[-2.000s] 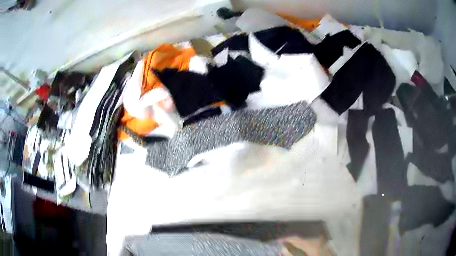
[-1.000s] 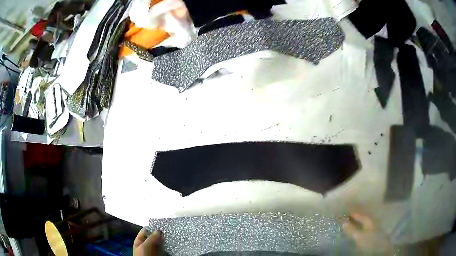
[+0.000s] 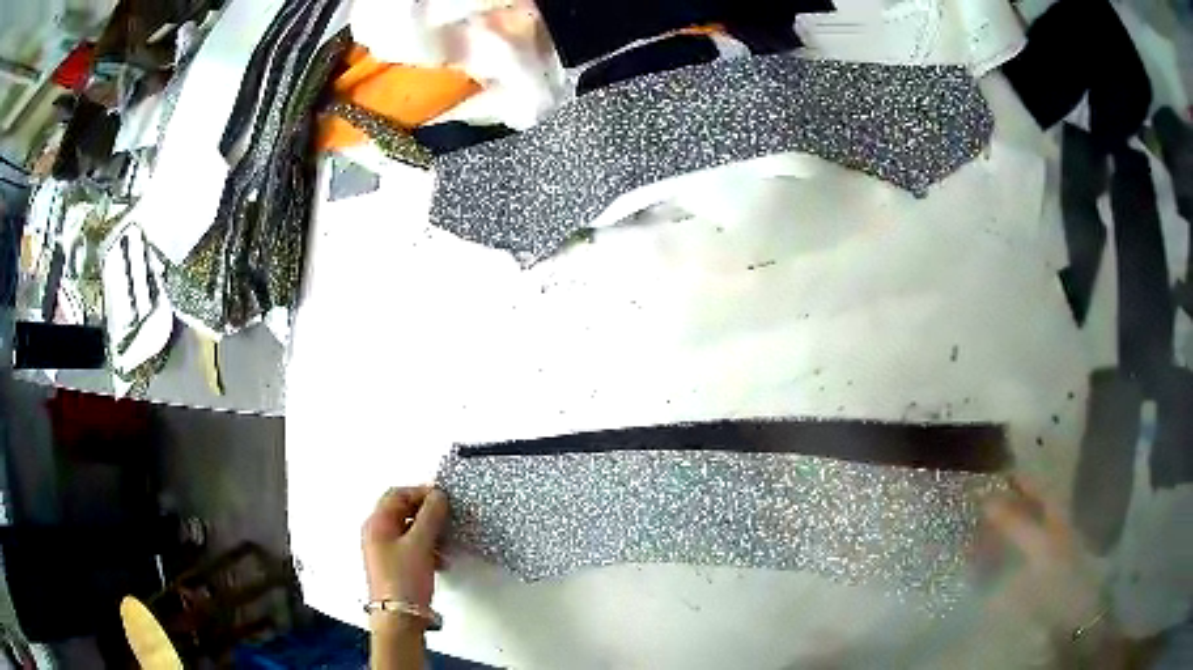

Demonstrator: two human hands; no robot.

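Note:
A speckled grey cut piece (image 3: 693, 517) lies over a black cut piece (image 3: 811, 440), whose dark upper edge shows as a strip, wider toward the right. My left hand (image 3: 408, 524) pinches the grey piece's left end, a bracelet on its wrist. My right hand (image 3: 1027, 530) is at the grey piece's right end, blurred; its fingertips seem to hold the corner. Whether the grey piece touches the black one all along cannot be told.
A pile of matching grey pieces (image 3: 707, 144) lies beyond. Orange cloth (image 3: 406, 92) and white cloth (image 3: 471, 39) are back left. Black offcuts (image 3: 1138, 249) lie on the right. Hanging fabric pieces (image 3: 249, 183) line the left. The smartphone-like dark rectangle (image 3: 1112, 458) is at right.
Both hands have moved forward from the near edge with the grey piece, which now covers most of the black piece. The view has shifted slightly.

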